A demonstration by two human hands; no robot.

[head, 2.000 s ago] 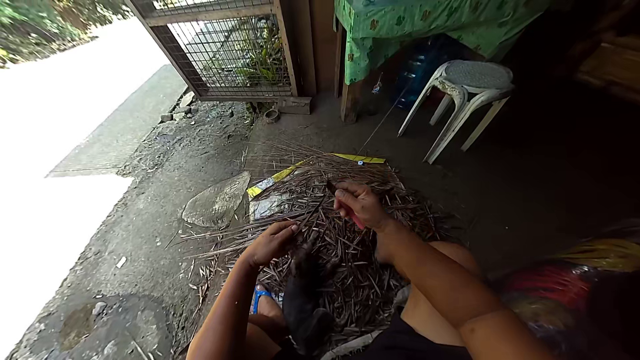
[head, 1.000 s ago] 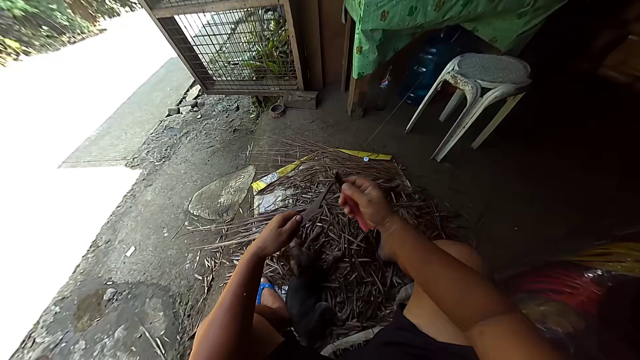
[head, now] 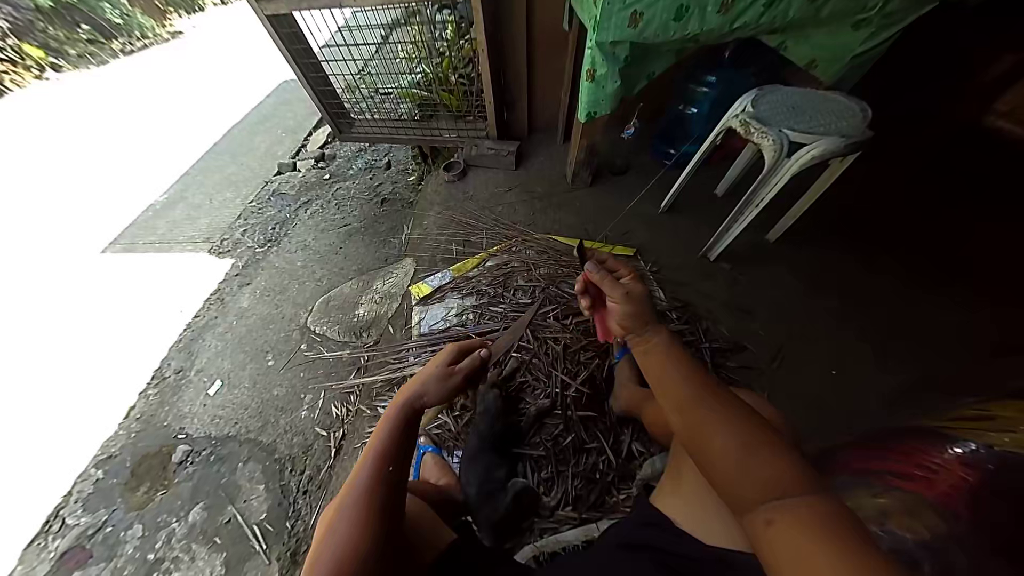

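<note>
My left hand (head: 448, 372) pinches the end of a brown dried palm leaf strip (head: 514, 334), whose pointed tip slants up to the right. My right hand (head: 618, 298) is closed around the red handle of a knife (head: 602, 322); its dark blade points up, apart from the strip. Beneath both hands lies a heap of brown leaf scraps (head: 572, 384), with long thin midribs (head: 392, 360) toward the left. A small dark-furred animal (head: 492, 456) lies between my feet, just below my left hand.
A white plastic stool (head: 808, 120) stands at the upper right beside a table with a green cloth (head: 640, 48). Blue water containers (head: 704, 96) are under the table. A flat stone (head: 364, 304) lies left of the heap, and a wire-mesh wooden frame (head: 400, 72) stands behind.
The strip at my left hand now shows broad and clear of the knife; two seconds ago the hands were working with a thin dark piece between them. The knife blade is now upright.
</note>
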